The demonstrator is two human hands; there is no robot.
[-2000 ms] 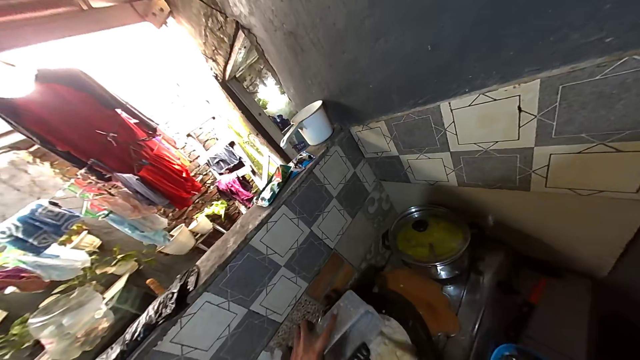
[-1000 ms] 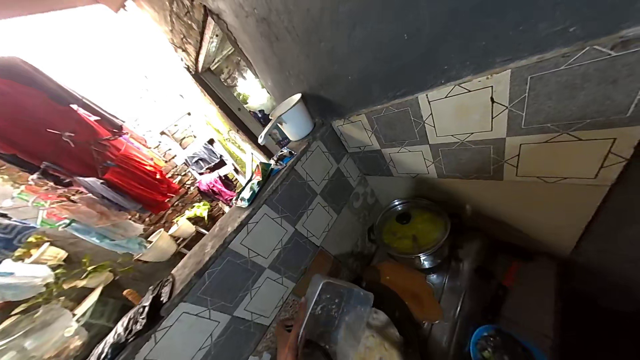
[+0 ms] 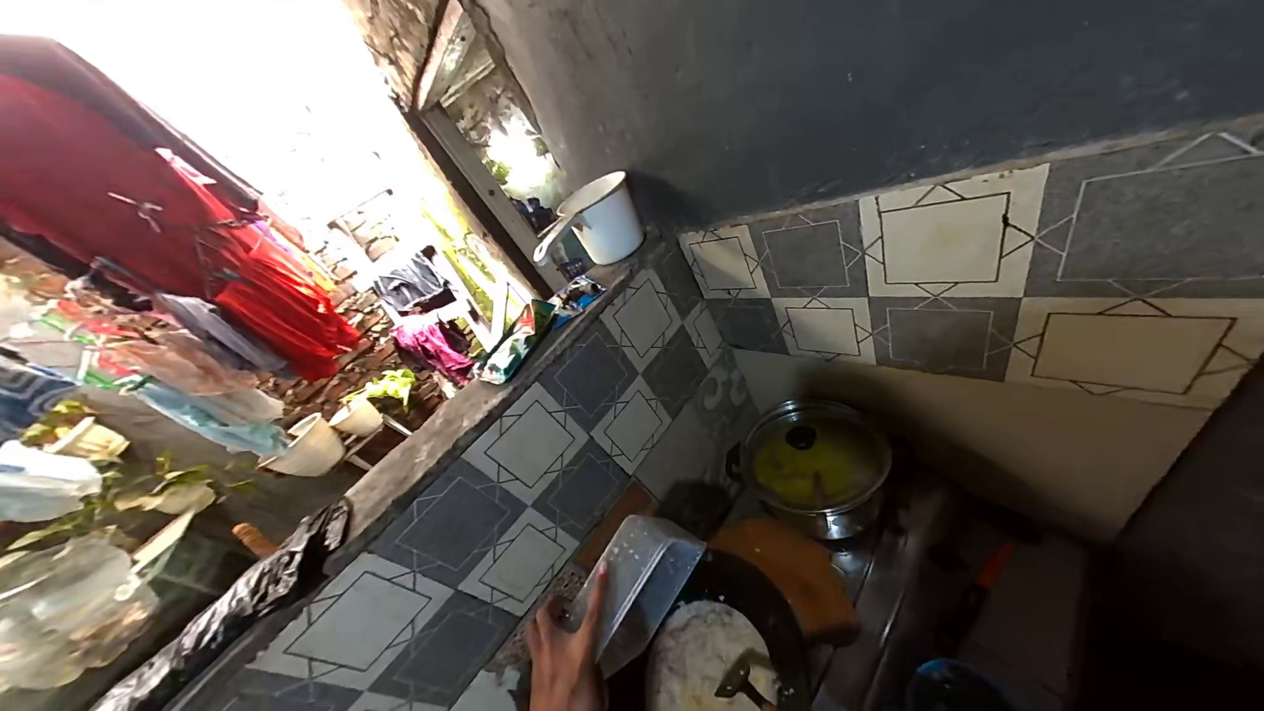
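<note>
At the bottom, my left hand holds a clear plastic container by its side, tilted beside a dark wok. White food, perhaps rice, fills much of the wok. A spatula rests against the food; its handle runs out of the frame, and what holds it is hidden. My right hand is not in view. Behind the wok lies a round brown board. A steel pot with a glass lid and yellow contents stands on the stove.
Tiled walls meet behind the stove. A white enamel dipper and foil packets sit on the ledge to the left. A blue-rimmed bowl is at the lower right. Clothes hang outside beyond the ledge.
The plastic container has turned from lying flatter to standing more on its side, in my left hand. The white food in the wok shows more than before. The view has shifted somewhat.
</note>
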